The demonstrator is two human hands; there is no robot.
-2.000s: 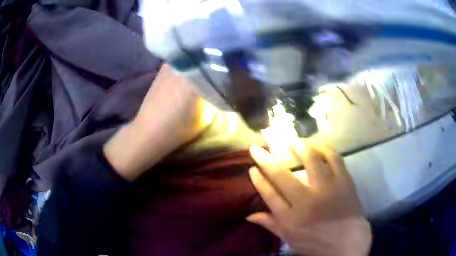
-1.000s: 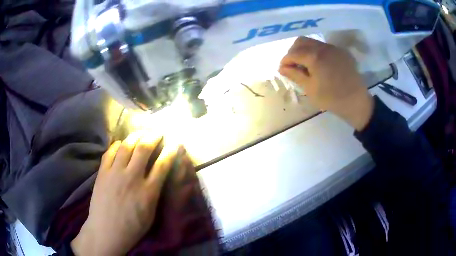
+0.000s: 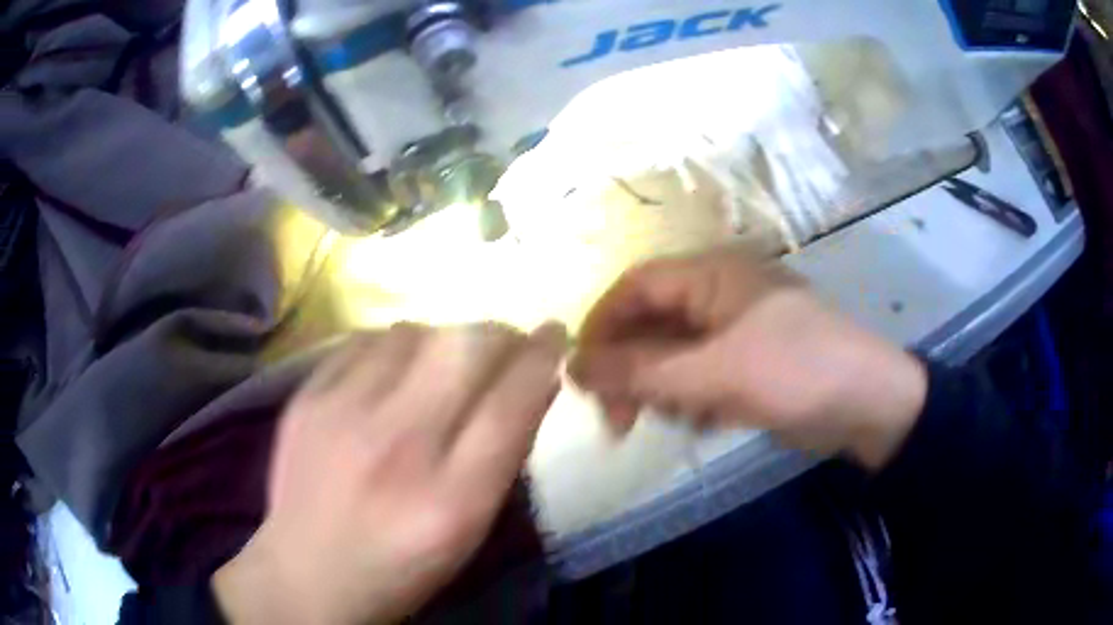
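Observation:
The grey garment is heaped at the left, with its maroon part at the table's front edge. My left hand lies palm down on the cloth, below the bright needle area; its fingertips are near the glow. My right hand is blurred, with thumb and fingers close together beside my left fingertips. Whether it pinches a white strip is not clear. The bundle of white strips lies on the machine bed behind my right hand.
The white sewing machine head with blue "JACK" lettering spans the top. Dark snips lie on the table at the right. The table's rounded grey edge curves along the front. White threads hang on dark clothing at the lower right.
My right hand has moved from the strip bundle down and left, to beside my left hand. My left hand has shifted slightly right. Before that, the view turned to the right and both hands were nearer the needle.

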